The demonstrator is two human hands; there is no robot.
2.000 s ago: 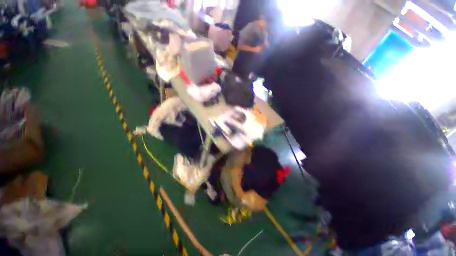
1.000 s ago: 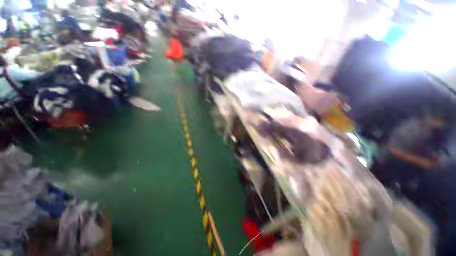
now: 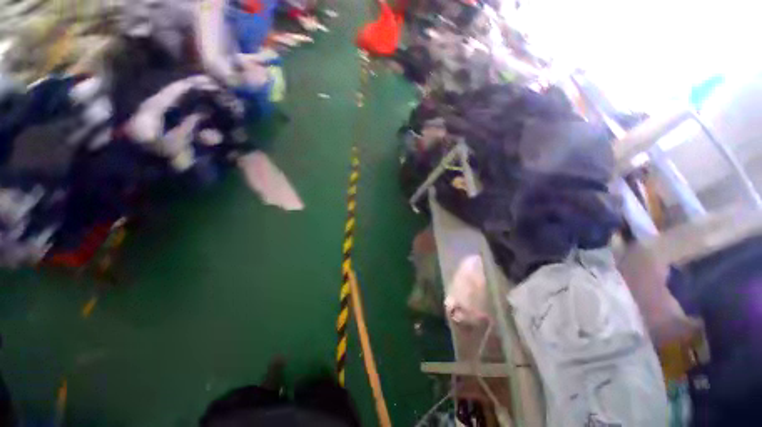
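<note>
Neither of my hands is in view. A long tan wooden pole (image 3: 368,350) lies on the green floor beside the yellow-black striped tape (image 3: 347,275), and its near end is cut off by the bottom edge. A dark rounded shape (image 3: 280,407) is at the bottom edge; it is too blurred to tell what it is. The picture is blurred.
On the right, a long table (image 3: 457,242) holds a dark garment heap (image 3: 543,167) and a white marked bag or sheet (image 3: 585,334). Dark clothing (image 3: 727,325) is at the right edge. A garment heap (image 3: 125,158), a pale flat piece (image 3: 270,181) and a red-orange item (image 3: 383,32) lie on the floor.
The view has moved forward along the tape. The left heap, pale piece and red-orange item are nearer, and more of the pole shows. The dark shape has appeared at the bottom.
</note>
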